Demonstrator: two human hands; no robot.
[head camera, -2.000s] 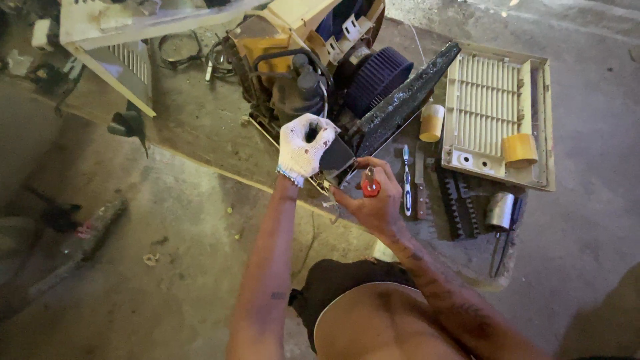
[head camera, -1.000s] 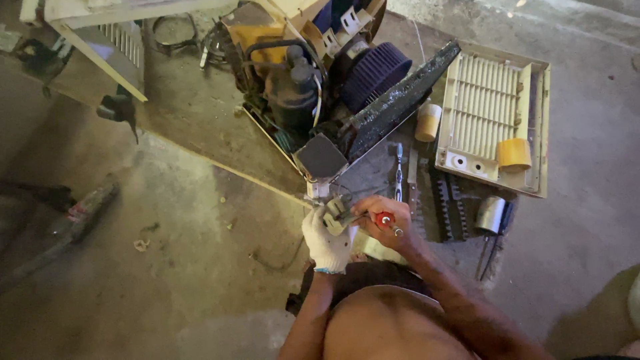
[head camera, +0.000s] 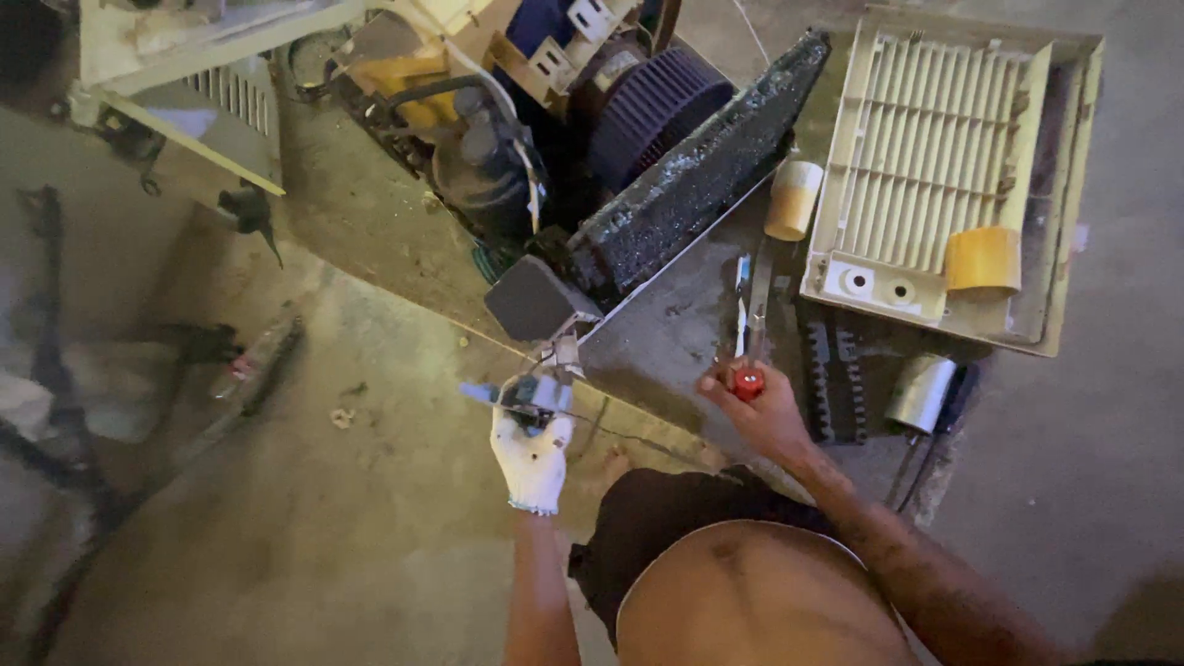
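Observation:
My left hand (head camera: 532, 453), in a white knit glove, holds a small blurred part with wires (head camera: 535, 400) in front of the near corner of an opened window air conditioner. The unit shows a dark compressor (head camera: 481, 171), a blue blower wheel (head camera: 657, 111), a grimy finned coil (head camera: 694, 171) and a dark flat-faced box (head camera: 536, 298) at its corner. Bare, my right hand (head camera: 763, 407) grips a red-handled tool (head camera: 747, 382), probably a screwdriver, whose shaft cannot be made out. A toothbrush (head camera: 742, 305) and a thin metal strip (head camera: 759, 305) lie just beyond that hand.
A cream louvred front panel (head camera: 934, 166) lies at right with a yellow tape roll (head camera: 983, 262) on it. Another roll (head camera: 794, 201), black toothed strips (head camera: 837, 379) and a silver cylinder (head camera: 923, 393) are nearby. A cream casing (head camera: 213, 46) stands upper left.
My hands, close together a second ago, are now apart, the right one farther right with the red-handled tool. Two seconds ago my left hand was at the dark box; now it is nearer my body.

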